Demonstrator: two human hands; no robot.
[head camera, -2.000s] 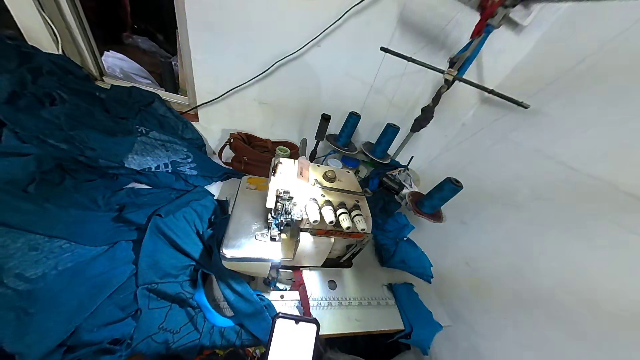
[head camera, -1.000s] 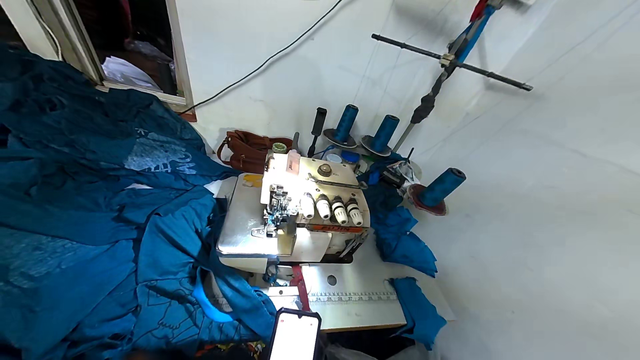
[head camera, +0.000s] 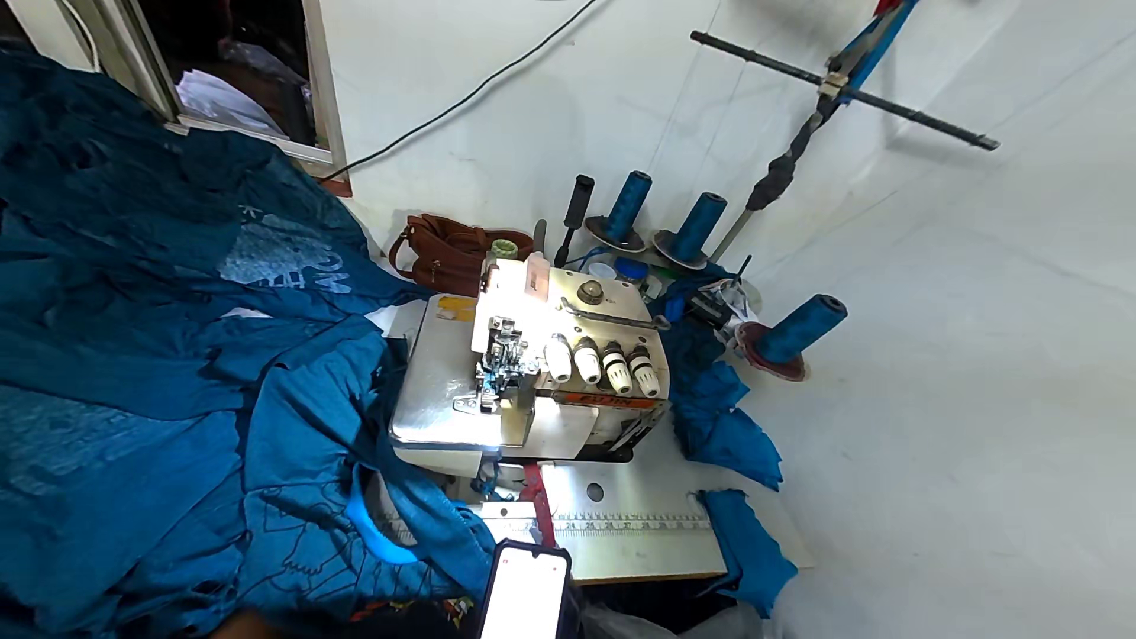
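Neither hand shows clearly; a blurred brownish patch at the bottom edge, left of centre, may be part of a hand, but I cannot tell. A smartphone (head camera: 525, 590) with a lit screen stands out at the bottom centre, and what holds it is hidden. Behind it is an overlock sewing machine (head camera: 568, 333) with its lamp lit and several white tension dials. Blue garment fabric (head camera: 311, 426) is heaped along its left side, one piece with a bright blue band lying near the phone. A metal plate with a ruler scale (head camera: 635, 524) lies before the machine.
Blue thread cones (head camera: 628, 206) stand behind the machine, another (head camera: 803, 328) to its right. A brown bag (head camera: 448, 253) and a black-handled tool (head camera: 574, 217) are at the back. Blue fabric scraps (head camera: 750, 555) lie at right. A thread stand's crossbar (head camera: 923, 115) is above; a cable (head camera: 461, 98) crosses the wall.
A small brownish blurred patch shows at the bottom edge, left of the phone, where none was plain before. The machine and the fabric heap look the same.
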